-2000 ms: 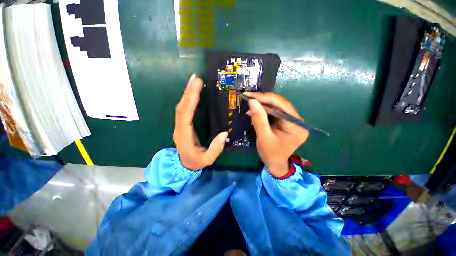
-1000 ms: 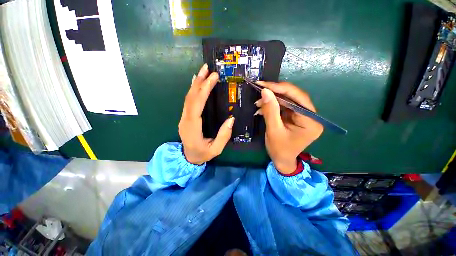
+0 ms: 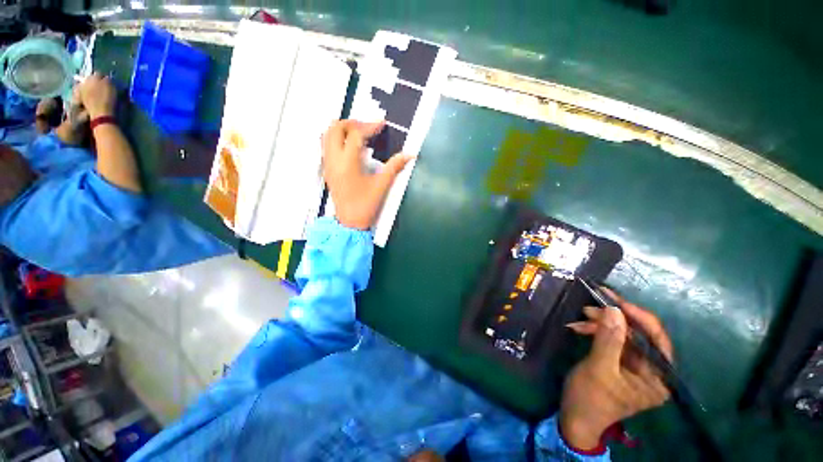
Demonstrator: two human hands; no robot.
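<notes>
The open phone assembly point(image 3: 532, 298) lies tilted on a black foam pad point(image 3: 478, 311), its board at the top end and an orange flex strip on its middle. My right hand point(image 3: 623, 361) holds tweezers point(image 3: 645, 347), their tip at the phone's right edge by the board. My left hand point(image 3: 361, 171) is over the white release liner sheet point(image 3: 393, 212). Its thumb and fingers are apart around the lowest black sticker point(image 3: 388, 143), partly hidden by the hand. Whether the fingertips touch the sticker is unclear. Two more black stickers show above it.
Amber tape pieces point(image 3: 532, 161) lie above the phone. A thick stack of liner sheets point(image 3: 280, 135) and a blue bin point(image 3: 170, 79) are at the left. Another person's arm point(image 3: 117, 149) is at the far left. A pale edge strip point(image 3: 632, 126) crosses behind. Another dark pad point(image 3: 790, 334) lies far right.
The view has swung left. My left hand has left the phone's side and moved to the liner sheet. My right hand stays by the phone with the tweezers, their tip now at its right edge.
</notes>
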